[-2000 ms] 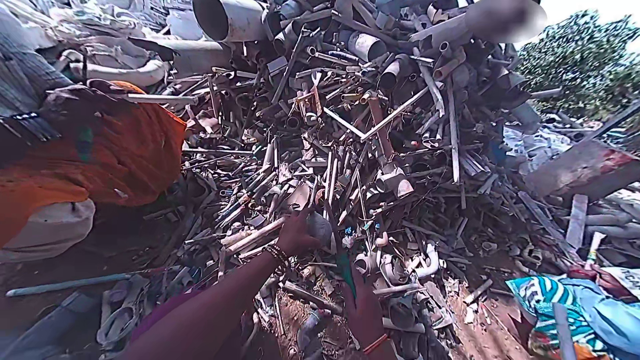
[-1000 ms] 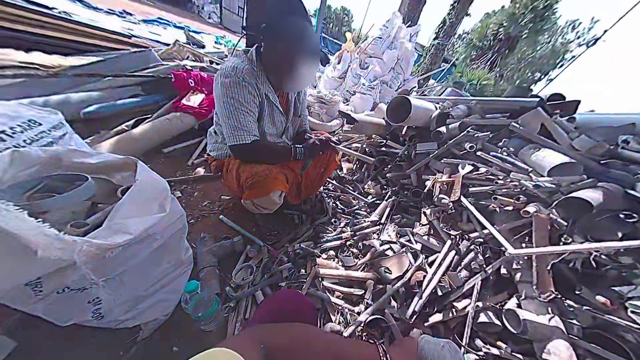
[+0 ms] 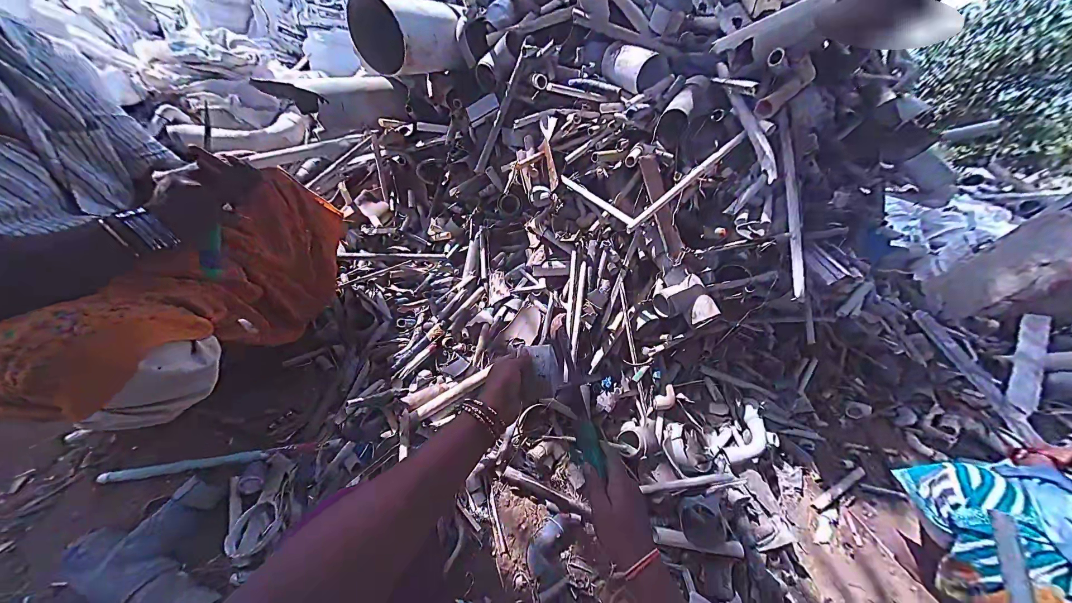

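Note:
My left hand (image 3: 507,387), with bracelets at the wrist, grips a short grey plastic pipe piece (image 3: 543,370) at the lower middle of the head view. Just right of it and lower, my right hand (image 3: 613,486), a red thread at its wrist, is closed on a tool with a green handle (image 3: 591,445). The dark upper part of the tool points up beside the pipe piece; its exact kind is unclear. Both hands are over the near edge of a heap of scrap plastic pipes (image 3: 578,285). A white curved pipe fitting (image 3: 747,437) lies to their right.
At the left crouches a person in orange cloth (image 3: 251,268), hands near the knees. Wide grey pipes (image 3: 410,38) top the heap. A pale pipe (image 3: 184,466) lies on the ground at lower left. Another person's patterned teal cloth (image 3: 963,511) is at lower right.
The view swung left and up to the crouching person and a white sack, then back to the heap. My right hand and the tool, out of sight one second ago, show again.

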